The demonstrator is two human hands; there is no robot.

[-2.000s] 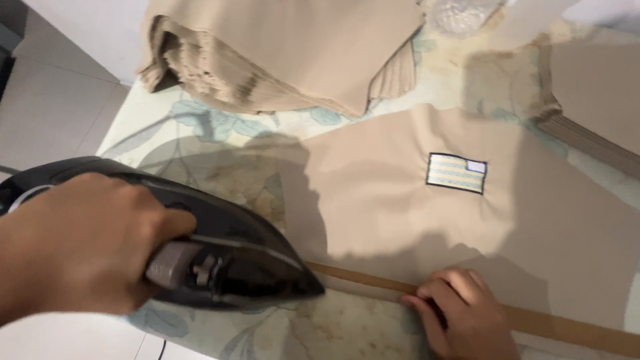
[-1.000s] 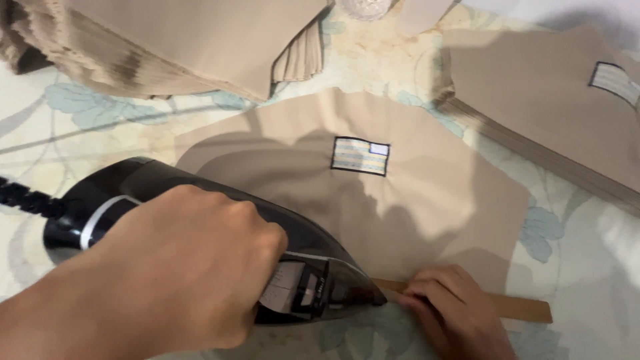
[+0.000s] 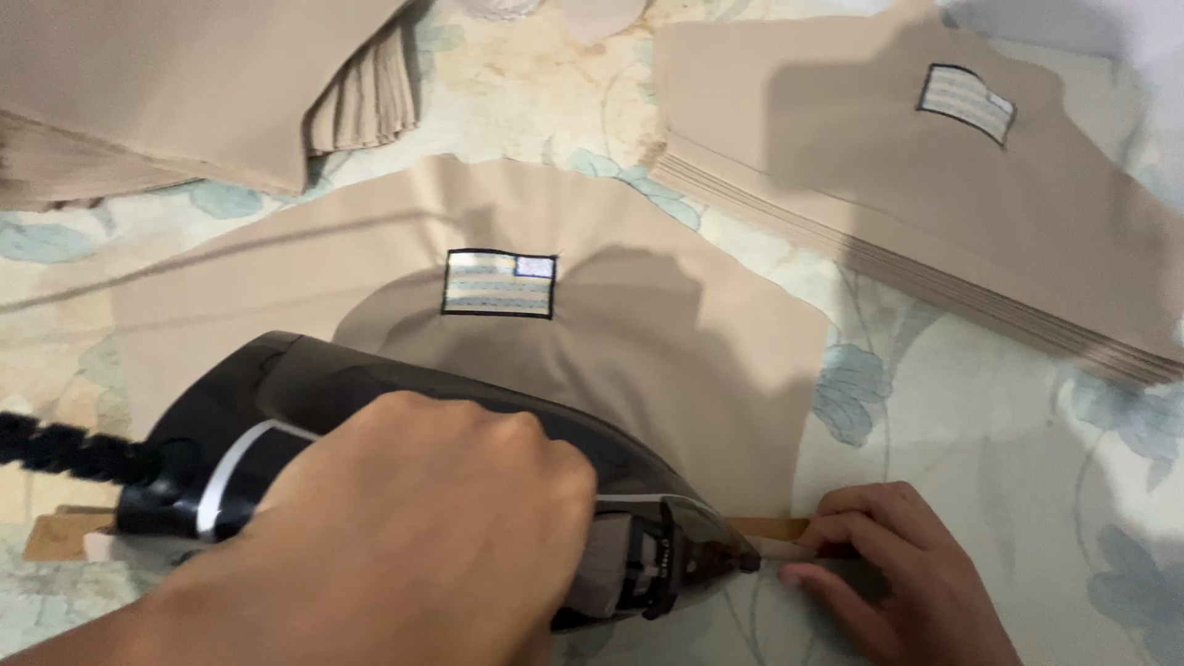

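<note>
My left hand (image 3: 416, 527) is closed around the handle of a black electric iron (image 3: 444, 388), whose tip points right. The iron lies along the lower edge of a beige fabric panel (image 3: 721, 370) that bears a sewn flag patch (image 3: 499, 284). Beneath the iron, a narrow brown strip (image 3: 65, 538) runs along that edge, its ends showing at both sides. Just right of the iron's tip, my right hand (image 3: 897, 564) pinches the folded fabric edge at the strip's right end between thumb and fingers. The soleplate is hidden.
A pile of beige fabric pieces (image 3: 185, 83) lies at the upper left. Another stack of panels (image 3: 832, 176), the top one with a flag patch, is at the upper right. A floral cloth (image 3: 980, 462) covers the table. The iron's black cord (image 3: 65, 449) trails off left.
The iron in my left hand has moved right along the panel's lower edge, over the strip. My right hand has moved to the strip's right end. The view has shifted.
</note>
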